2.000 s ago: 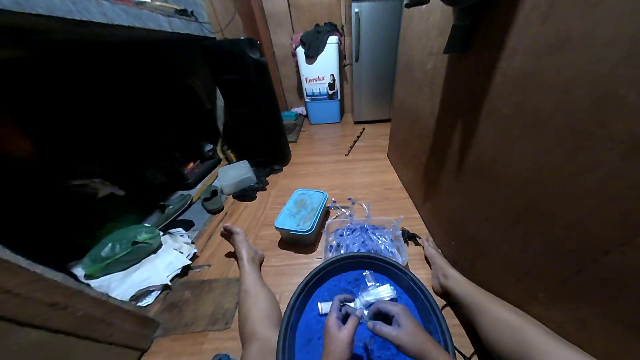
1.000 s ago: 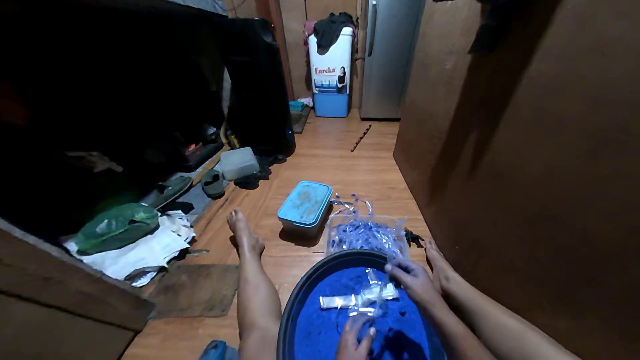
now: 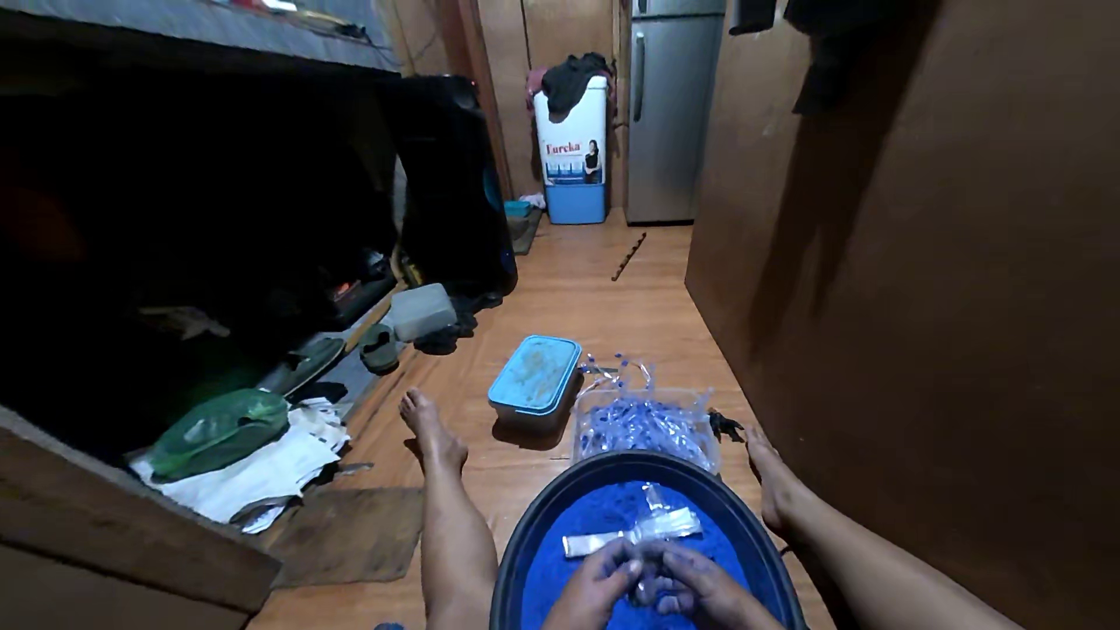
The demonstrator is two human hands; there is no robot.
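My left hand (image 3: 599,582) and my right hand (image 3: 696,584) meet over a round black tub (image 3: 529,538) of blue powder (image 3: 560,577). The fingertips of both pinch a small clear plastic piece (image 3: 643,573), largely hidden by the fingers. Just beyond them, flat clear plastic sleeves (image 3: 665,525) lie on the powder. Behind the tub's far rim stands a clear plastic container (image 3: 647,429), full of small clear plastic tubes or packets with blue in them; a few more lie on the floor behind it.
A lidded tub with a light-blue lid (image 3: 535,374) stands left of the clear container. My legs stretch out either side of the black tub. A wooden panel (image 3: 919,350) rises at right. Left are a green plastic bag (image 3: 219,433), slippers (image 3: 379,348) and a brown mat (image 3: 350,534).
One second ago my hands were apart, the right one near the tub's far right rim; now they are together over the powder.
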